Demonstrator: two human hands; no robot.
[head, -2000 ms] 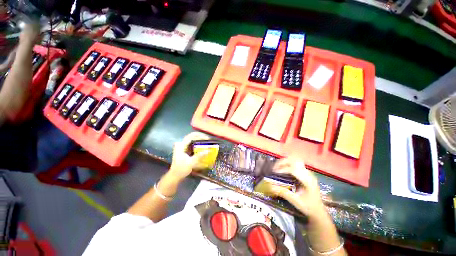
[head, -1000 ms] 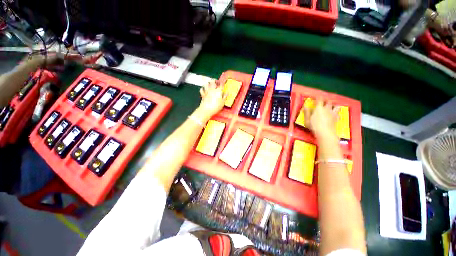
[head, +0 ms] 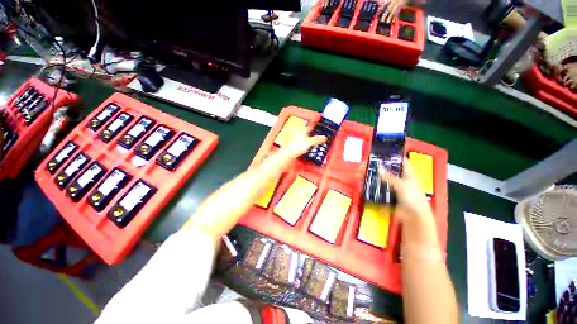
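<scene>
The red phone tray (head: 393, 269) lies in front of me, with yellow-faced phones (head: 330, 216) in several pockets. My left hand (head: 302, 144) is on the keypad half of an open black flip phone (head: 335, 111) at the back row; whether it grips it is unclear. My right hand (head: 400, 195), blurred, holds a second open flip phone (head: 392, 120) above the tray, its lit screen up. A back-row pocket between the phones shows a white rectangle (head: 353, 149).
A second red tray (head: 88, 218) at left holds closed black phones. Batteries (head: 282, 264) lie along the near edge. At right are a smartphone (head: 505, 275) on white paper and a fan (head: 549, 218). Other people's hands (head: 392, 7) show at the back.
My left hand moved from the back-left yellow phone to the left flip phone. My right hand moved off a yellow phone and took the other flip phone, now lifted and shifted right.
</scene>
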